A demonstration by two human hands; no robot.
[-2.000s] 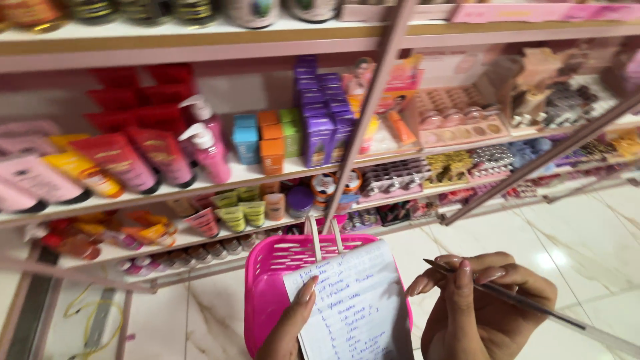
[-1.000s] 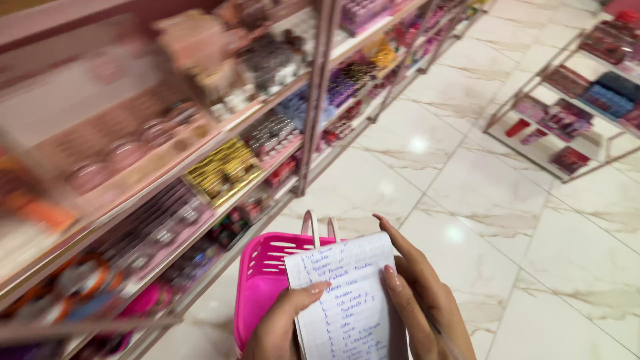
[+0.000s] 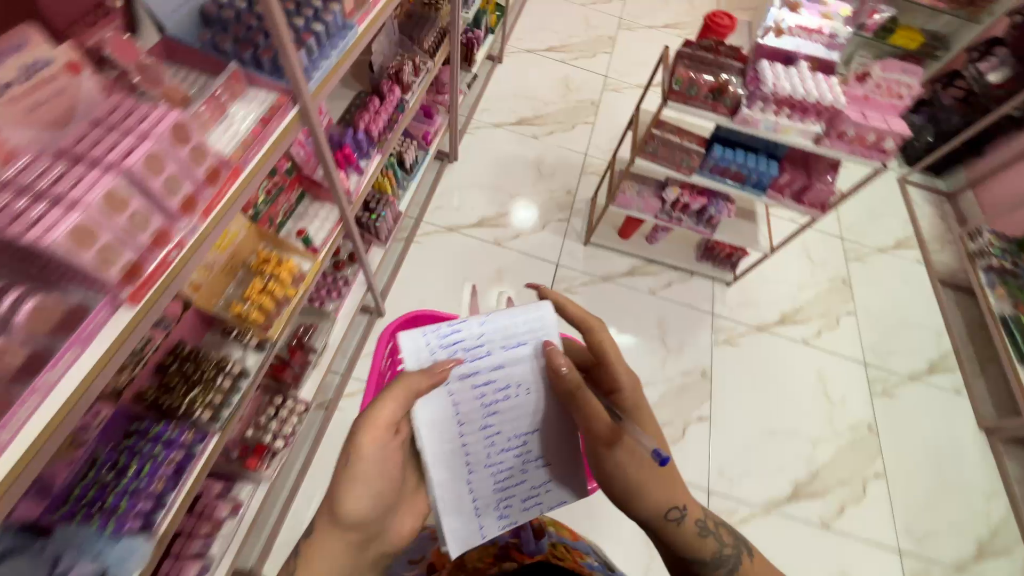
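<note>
A folded sheet of lined paper (image 3: 496, 432) with a handwritten list in blue ink is held between both hands at the lower middle. My left hand (image 3: 384, 456) grips its left edge, thumb on top. At its right edge, my right hand (image 3: 600, 384) pinches the paper between thumb and fingers. A clear ballpoint pen (image 3: 644, 444) with a blue end sticks out from under the right hand; its tip is hidden. Behind the paper is a pink plastic basket (image 3: 386, 352) with pale handles, mostly covered; what supports it and its contents are hidden.
Store shelving (image 3: 240, 184) filled with cosmetics runs along the left. A metal-framed display stand (image 3: 680, 232) with boxed goods is at the upper right. Another shelf frame (image 3: 944, 320) edges the far right. Marble-look floor tiles (image 3: 784, 384) lie between them.
The view has swung right along the aisle. My right hand, which held the pen beside the paper two seconds ago, now grips the paper's right edge with the pen tucked against the hand.
</note>
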